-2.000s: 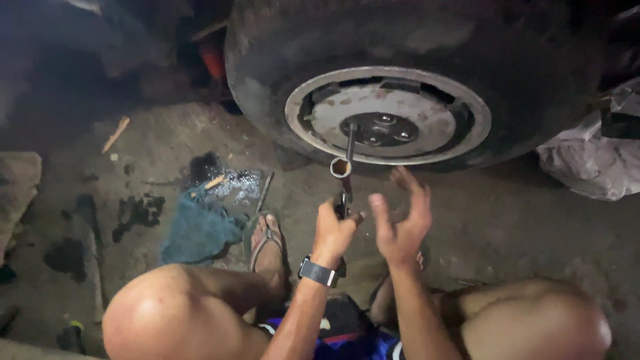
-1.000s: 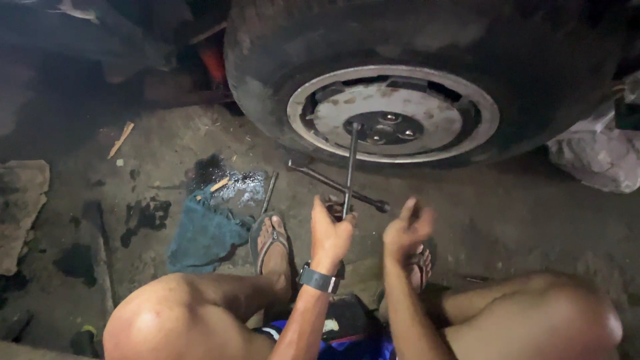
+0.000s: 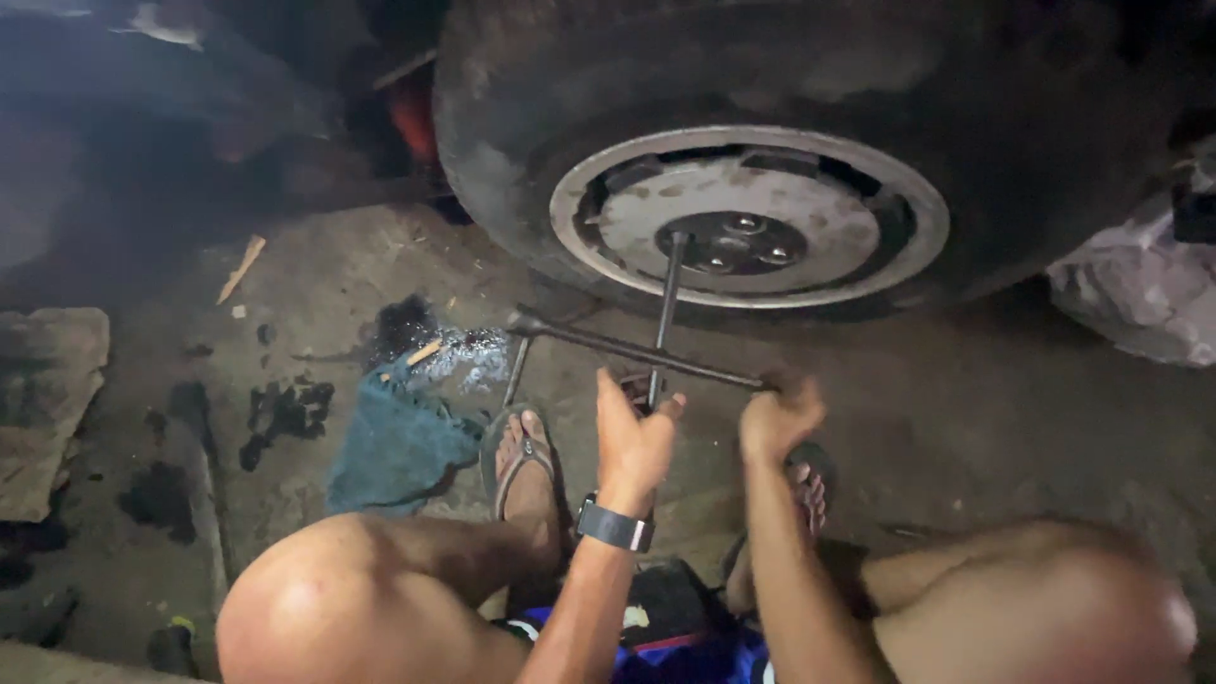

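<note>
A four-way lug wrench (image 3: 671,302) has one end on a lug nut position at the hub (image 3: 731,242) of a car wheel, whose tire (image 3: 513,142) fills the upper middle. Its long shaft points back toward me, and the crossbar slants down to the right. My left hand (image 3: 635,432), with a watch on the wrist, is around the near end of the shaft, thumb and fingers partly apart. At the crossbar's right end is my right hand (image 3: 784,418), blurred, its fingers curled at the bar's tip. Several shiny studs or nuts show in the hub.
A blue-green rag (image 3: 399,437) lies on the floor left of my sandaled foot (image 3: 524,456), beside a wet patch. Flattened cardboard (image 3: 47,408) is at far left, a wood sliver (image 3: 242,270) above the rag. A crumpled plastic bag (image 3: 1140,285) sits right of the tire.
The wrench's crossbar has turned; two seconds ago one socket end faced me. My right hand, apart from the bar in both earlier frames, is now at its right end. My left hand stays at the shaft.
</note>
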